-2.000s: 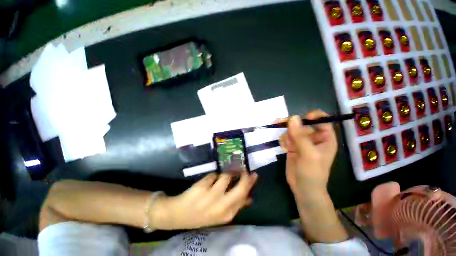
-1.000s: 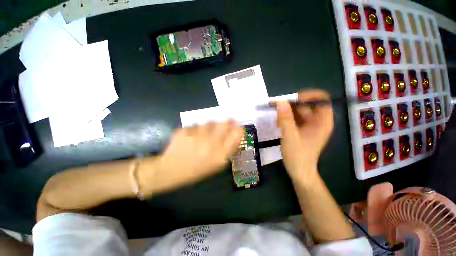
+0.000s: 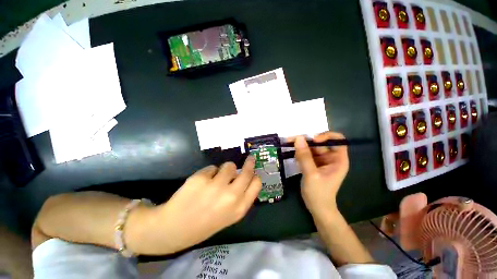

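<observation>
A phone unit with an exposed green and silver board (image 3: 268, 171) lies upright in the picture at bench centre, over the lower part of the white backing sheets (image 3: 261, 117). My left hand (image 3: 212, 199) rests at its left edge, fingertips touching the board's left side. My right hand (image 3: 324, 169) is shut on dark tweezers (image 3: 332, 143), whose tip end reaches the unit's upper right edge. Whether a small piece is at the tip cannot be seen. A second phone unit (image 3: 207, 46) lies above, untouched.
A loose pile of white sheets (image 3: 71, 90) lies at left beside a dark glossy object (image 3: 16, 141). A white tray (image 3: 388, 158) with red-and-black parts stands at right. A pink fan (image 3: 455, 231) is at lower right. A pale belt edge (image 3: 125, 19) runs along the top left.
The phone unit has moved slightly right on the sheets. My left hand crossed over its top and is now back at its left side. My right hand has come down with the tweezers to the unit.
</observation>
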